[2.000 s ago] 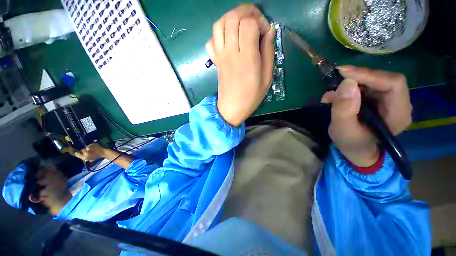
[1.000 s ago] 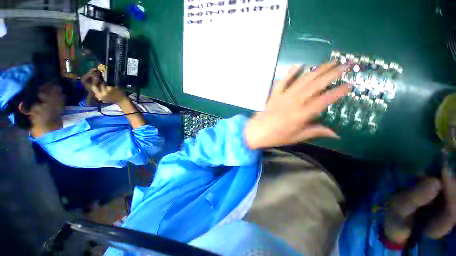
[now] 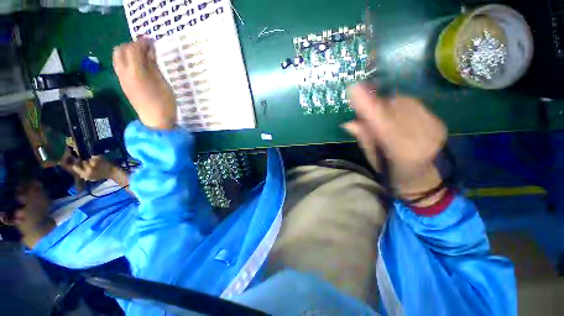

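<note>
My left hand (image 3: 147, 86) is over the left edge of the white sheet (image 3: 241, 92), its fingertips together beside rows of dark small components (image 3: 185, 13). Whether it pinches one is too small to tell. My right hand (image 3: 402, 133) is blurred, right of and below the panel of small green circuit boards (image 3: 328, 71). A dark shape shows beside its wrist; whether the hand holds the soldering iron cannot be made out. Several small dark parts stand along the panel's upper left edge.
A yellow-green tub (image 3: 450, 52) with silvery scraps stands at the upper right. A small white piece (image 3: 266, 136) lies by the bench edge. More green boards (image 3: 219, 176) are below the bench edge. Another person's hand (image 3: 96, 168) is at a black device (image 3: 86, 126) on the left.
My left hand has moved left from the boards to the component sheet. My right hand has moved up and left, closer to the boards. The view has shifted, bringing the tub back in.
</note>
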